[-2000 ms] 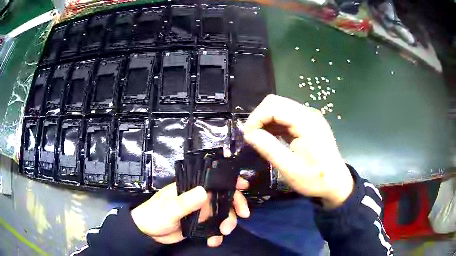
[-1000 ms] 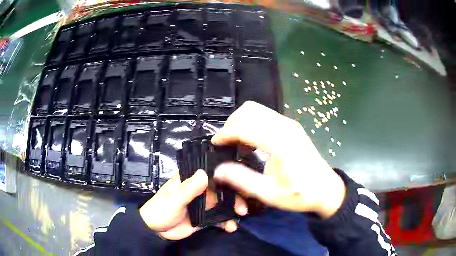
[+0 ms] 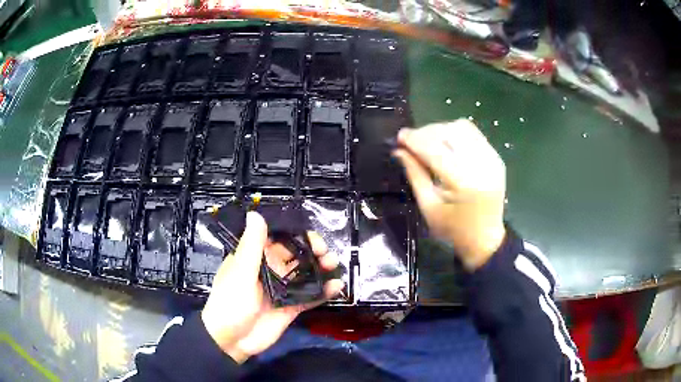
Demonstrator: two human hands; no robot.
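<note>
My left hand [image 3: 254, 298] holds a small fanned stack of black phone frames [image 3: 302, 287] over the front row of the black blister tray [image 3: 384, 257]. A small orange spot shows near the top end of the frames. My right hand [image 3: 455, 183] is raised over the tray's right edge, thumb and forefinger pinched together. A small dark blurred bit shows at its fingertips; I cannot tell what it is. Many tray pockets hold black frames; the pockets below and right of my left hand are shiny and bare.
Small pale pieces [image 3: 521, 119] lie on the green mat [image 3: 590, 194] to the right, partly hidden behind my right hand. Wrinkled clear film [image 3: 45, 149] lies left of the tray. Clutter lines the back edge. A red stool [image 3: 597, 336] stands at the lower right.
My right hand has moved from the stack up and right, over the tray's edge. My left hand has tilted the frames, and the stack looks thinner and its opening shows.
</note>
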